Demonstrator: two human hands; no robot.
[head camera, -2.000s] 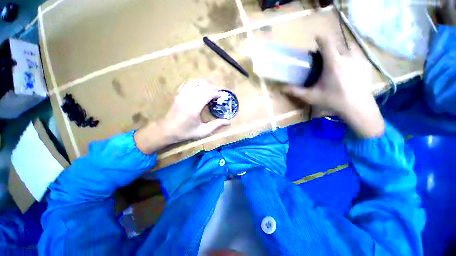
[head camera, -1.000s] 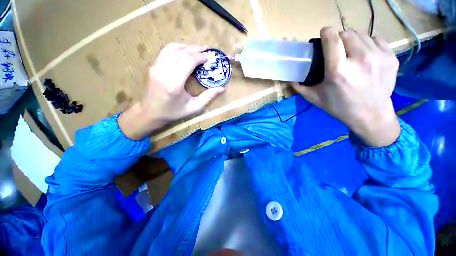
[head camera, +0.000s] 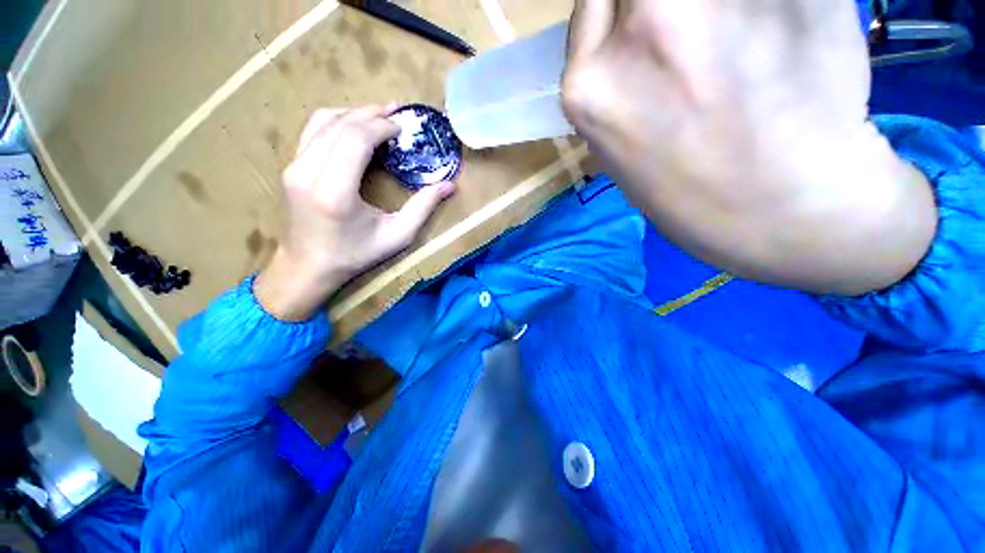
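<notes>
My left hand holds the round unit between thumb and fingers, its open face up, showing silver-white and dark detail. My right hand is large and close to the camera, gripping the clear-white glue dispensing syringe. The syringe lies almost level, its front end at the right edge of the unit; the needle tip cannot be made out. My right hand hides the syringe's rear part. The dark tweezers lie on the cardboard mat above the unit, near the top edge of the picture.
Small black parts lie in a loose pile at the mat's left edge. The parts box with handwriting stands left of it. A white sheet on cardboard and a tape roll lie lower left. A pale hose shows upper right.
My right hand has come closer to the camera and covers more of the syringe. The syringe, the unit and my left hand sit further left in the picture. The tape roll has come into view.
</notes>
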